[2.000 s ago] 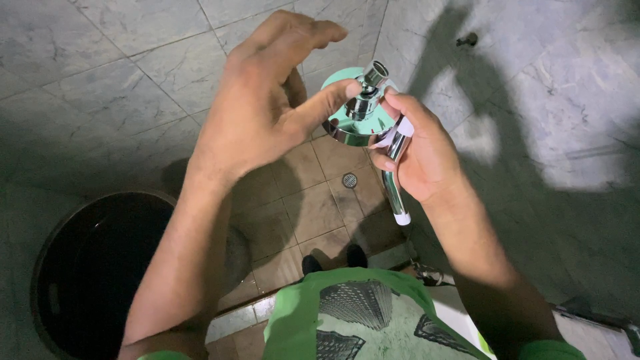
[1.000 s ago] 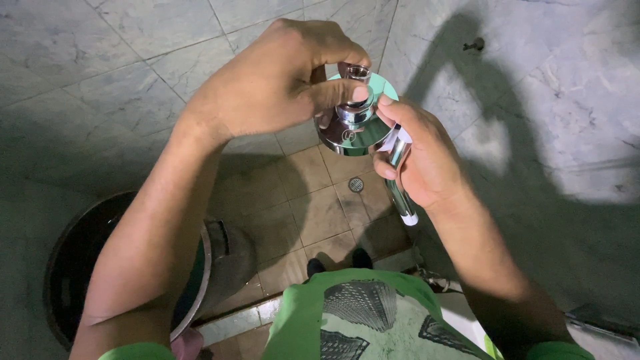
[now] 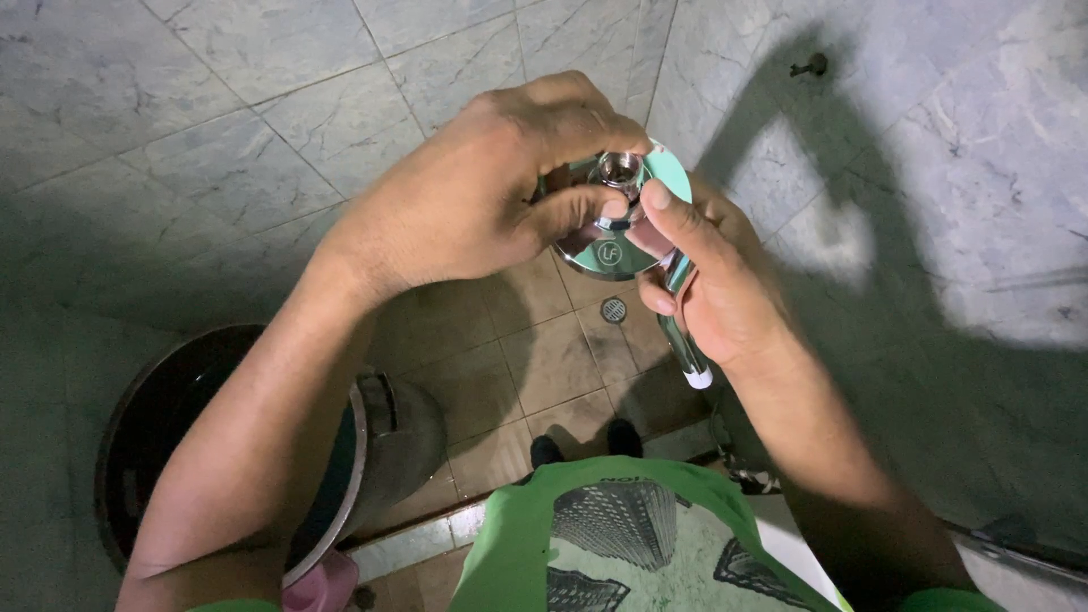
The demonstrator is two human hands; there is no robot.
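Note:
A round chrome shower head [image 3: 586,254] is held up in front of me, its back with the threaded swivel connector [image 3: 619,172] turned toward the camera. The thumb and fingers of my left hand [image 3: 501,170] close around that connector. My right hand [image 3: 722,263] grips the shower head's right edge and also a short chrome shower arm [image 3: 682,347], which slants down from the palm and has a white lower end. My fingers hide part of the disc and the upper end of the arm.
A large dark tub [image 3: 359,476] holding liquid stands at lower left, with a pink plastic item [image 3: 321,585] beside it. A small fitting [image 3: 816,65] protrudes from the tiled right wall. A round drain [image 3: 613,310] lies in the tiled floor.
The connector's open end, which pointed up to the right two seconds ago, now faces the camera more. My left fingers, spread apart then, have closed around it.

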